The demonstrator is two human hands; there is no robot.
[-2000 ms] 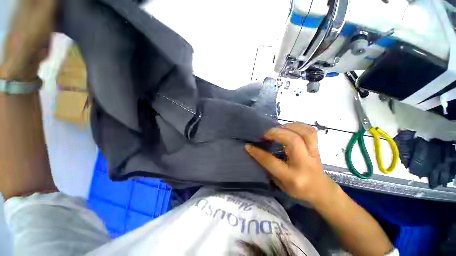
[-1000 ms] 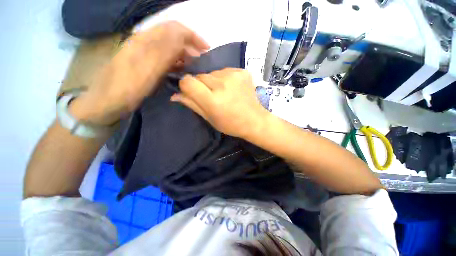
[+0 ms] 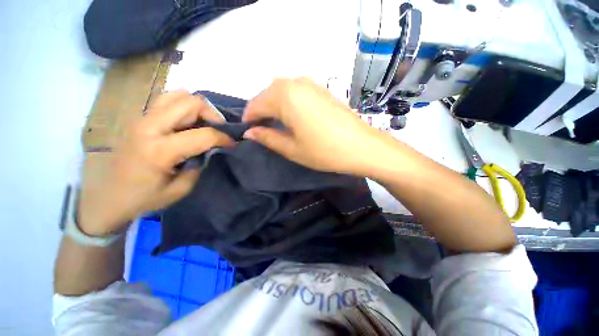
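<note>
The dark grey garment [image 3: 269,190] hangs from the white table's front edge over my lap, with pale dashed topstitching on its lower part. My left hand [image 3: 174,147] pinches its upper edge between thumb and fingers, left of centre. My right hand [image 3: 289,125] pinches the same edge close beside it. The fingertips of both hands nearly meet at a fold of the cloth. The fingers hide part of the edge. The sewing machine head [image 3: 453,52] stands to the right, and no cloth lies under its needle area.
Scissors with a yellow handle [image 3: 506,190] lie right of the needle area, partly behind my right forearm. Bundles of black pieces [image 3: 558,193] lie at the table's right end. Brown cardboard [image 3: 105,121] is at the left. More dark cloth [image 3: 131,26] lies at the top left. A blue crate [image 3: 187,272] is below.
The garment has moved down and left from beside the needle area into a bunch before me. My left hand came down from the upper left. Both hands now pinch the edge close together.
</note>
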